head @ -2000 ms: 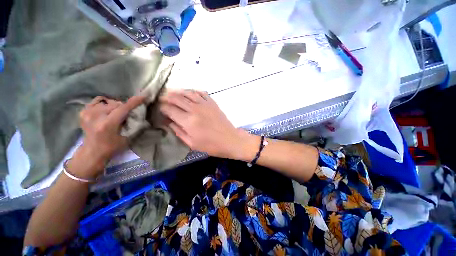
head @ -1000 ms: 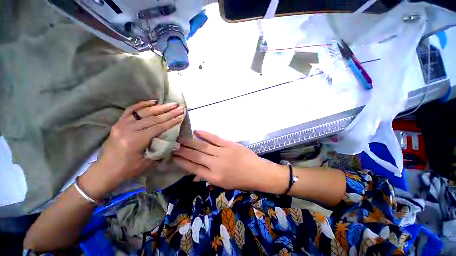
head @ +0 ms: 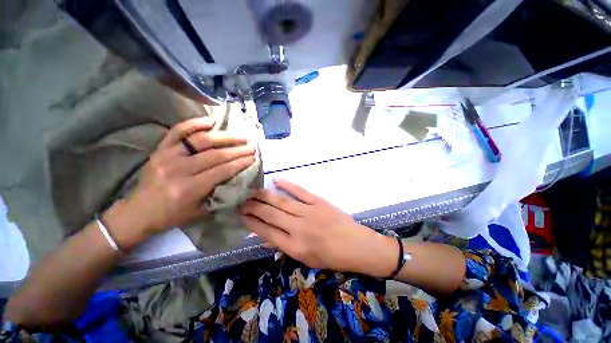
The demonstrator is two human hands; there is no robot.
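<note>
The olive-khaki garment (head: 100,161) spreads left of the needle area, its folded edge running under the machine head (head: 221,33). My left hand (head: 194,164) lies flat on the folded edge just below the presser foot, fingers pointing right. My right hand (head: 301,224) holds the edge of the cloth by its fingertips at the table's front; the exact grip is partly hidden. The blue-grey cylinder (head: 273,114) hangs just right of the needle. The needle tip is too small and bright to make out.
Small olive fabric pieces (head: 419,123) and red-and-blue thread snips (head: 484,137) lie right of the needle. A dark glossy rectangle (head: 462,57) is strapped to the machine. A white plastic bag (head: 529,161) hangs at the table's right edge. A blue bin (head: 104,321) with olive cloth is below.
The view has moved closer to the machine head. My left hand has gone from pinching the cloth to lying flat on it. The folded edge now lies straighter at the needle area.
</note>
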